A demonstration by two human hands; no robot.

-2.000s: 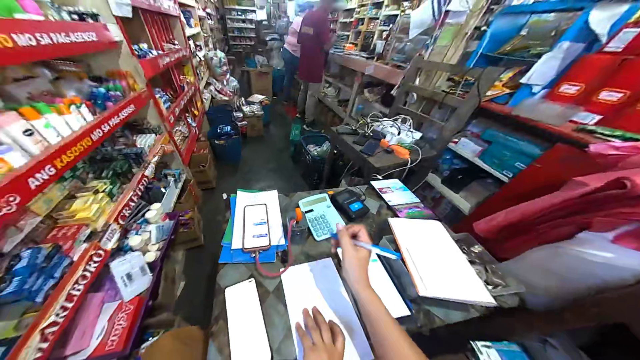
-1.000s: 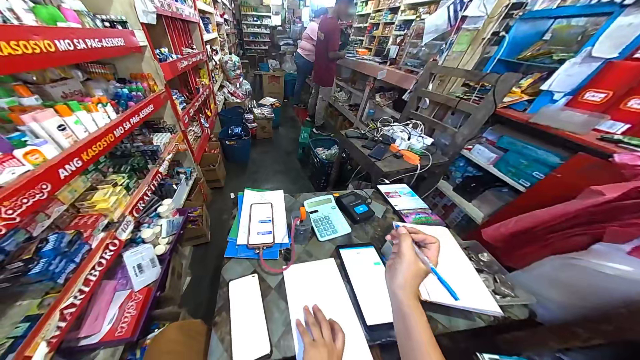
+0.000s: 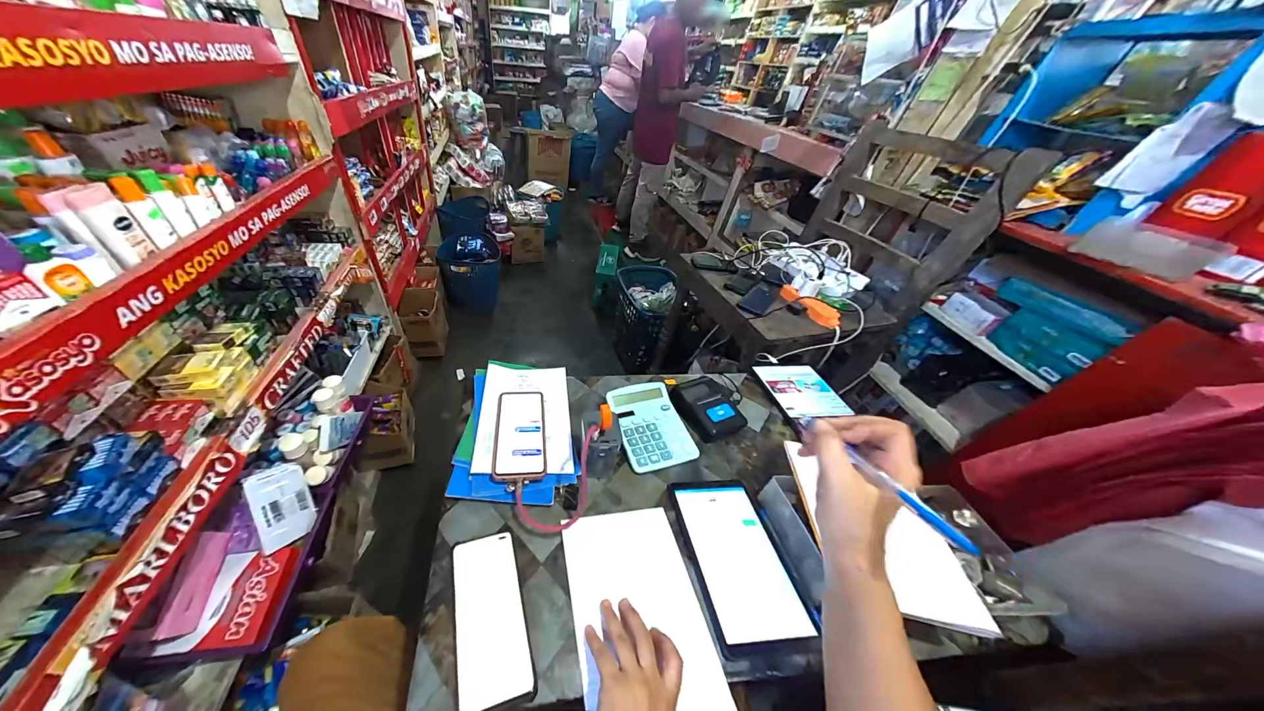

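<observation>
My right hand (image 3: pixel 864 474) holds a blue pen (image 3: pixel 918 509) above a white pad of paper (image 3: pixel 923 563) and close to a phone with a lit screen (image 3: pixel 802 393). With nothing in it, my left hand (image 3: pixel 634 660) rests fingers apart on a white paper sheet (image 3: pixel 632 563). A black tablet (image 3: pixel 746 568) lies between the hands, and a phone with a white screen (image 3: pixel 494 622) lies left of the sheet. Farther back are a pale blue calculator (image 3: pixel 651 427), a small black card reader (image 3: pixel 709 408) and a phone on a cable (image 3: pixel 520 434), which lies on papers and folders.
Stocked red shelves (image 3: pixel 178 257) line the left side. Behind the table stands a wooden chair (image 3: pixel 869 237) beside a bench with cables and a power strip (image 3: pixel 805 267). Blue bins (image 3: pixel 469 272) and a dark basket (image 3: pixel 642 306) stand along the aisle. Two people are farther back.
Two seconds ago my right hand was over the tablet beside the calculator; it has moved right, over the pad, with the pen still held. My left hand stays on the sheet.
</observation>
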